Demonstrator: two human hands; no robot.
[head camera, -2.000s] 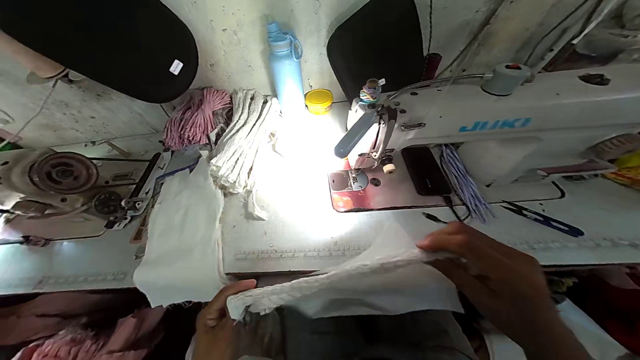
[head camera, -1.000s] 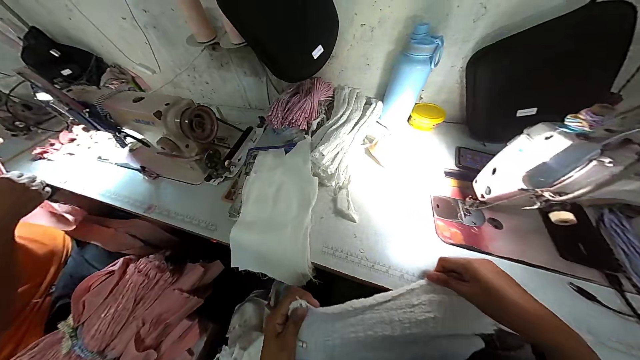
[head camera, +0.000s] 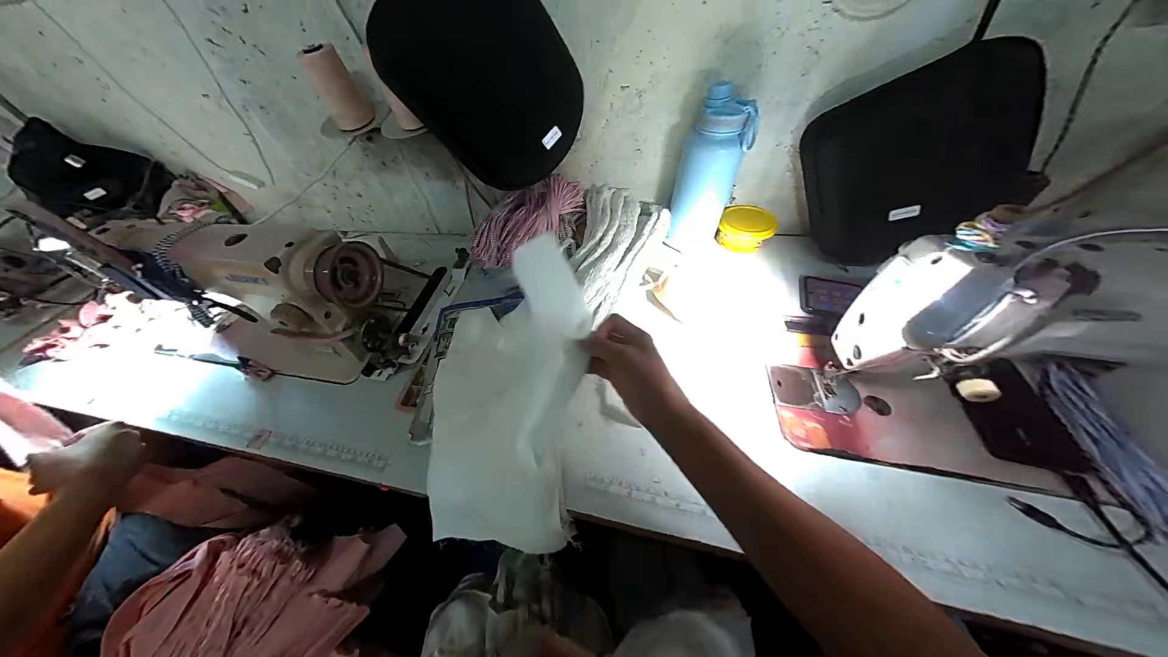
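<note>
My right hand (head camera: 630, 360) grips the edge of a white fabric piece (head camera: 552, 301), lifting it over the pile of white fabric (head camera: 488, 438) that hangs over the front edge of the table. My left hand is low at the bottom edge, mostly hidden; a blurred bit of it shows beside gathered white cloth (head camera: 465, 620). Behind the pile lie a bundle of folded white strips (head camera: 620, 246) and a bundle of pink cords (head camera: 529, 219). To the right stands a sewing machine (head camera: 885, 310) with its presser foot above a shiny plate.
Another sewing machine (head camera: 265, 283) stands left, where a co-worker's hand (head camera: 87, 456) holds pink cloth. A blue bottle (head camera: 712, 164), a yellow-lidded tub (head camera: 745, 228), two phones and black cases (head camera: 922, 146) sit behind. Pink fabric (head camera: 237, 593) heaps below; a cable (head camera: 1049, 520) lies right.
My right hand has moved from the cloth at the table's front edge up to the white pile, raising a piece. My left hand has dropped mostly from sight. The view has swung left.
</note>
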